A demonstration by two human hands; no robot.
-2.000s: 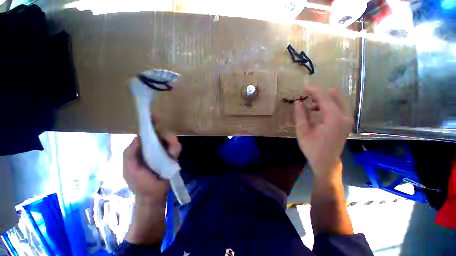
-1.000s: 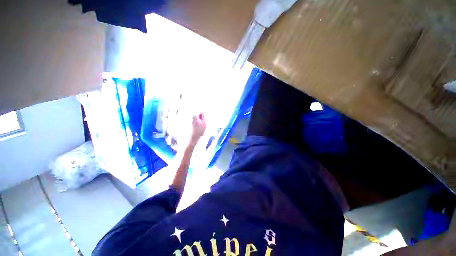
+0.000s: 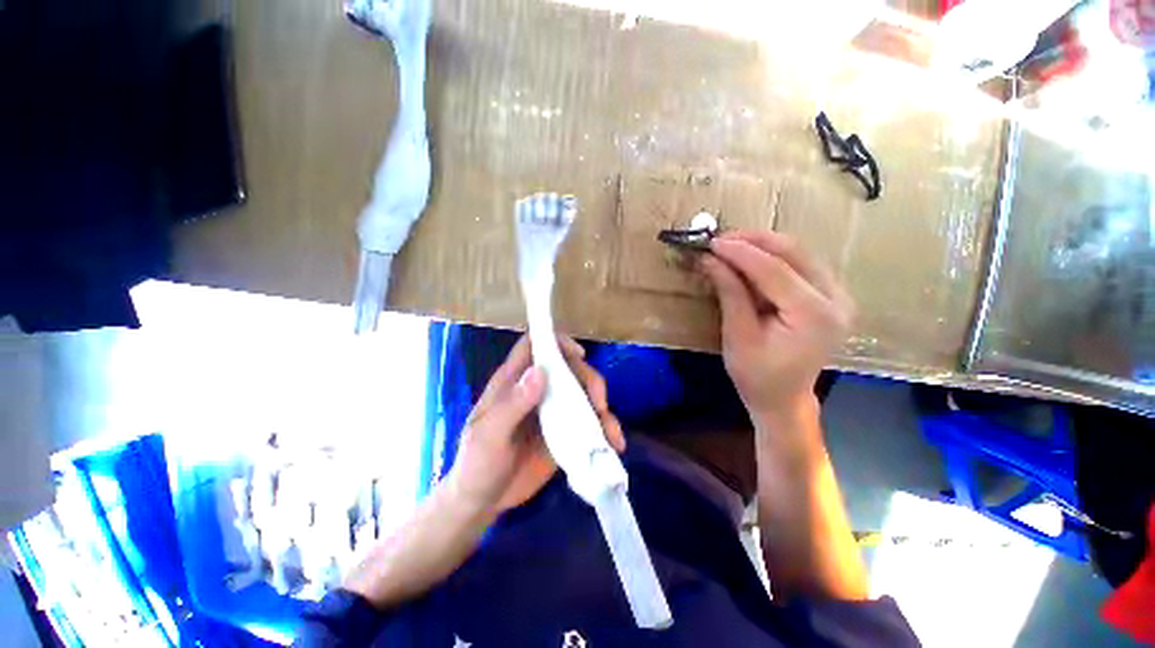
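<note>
A white-grey moulded leg (image 3: 570, 411) is in my left hand (image 3: 513, 437), its toed foot pointing up the picture and its flat tab hanging down over my lap. My right hand (image 3: 779, 304) pinches a thin black strap (image 3: 685, 237) between its fingertips. The strap is at the white glue dab (image 3: 704, 223) on the small cardboard pad (image 3: 646, 261); whether it touches the dab is hard to tell. The strap and the leg's foot are apart.
Another white leg (image 3: 402, 165) lies left of the pad, its tab over the table edge. Black straps (image 3: 849, 157) lie right of the pad. A black cloth (image 3: 114, 165) is far left. A bin (image 3: 190, 506) with white pieces is lower left; a blue stool (image 3: 1007, 468) is lower right.
The view has swung back from the bin to the table. The earlier strapped leg has left my left hand, which now holds a leg with no visible strap. My right hand now holds a strap.
</note>
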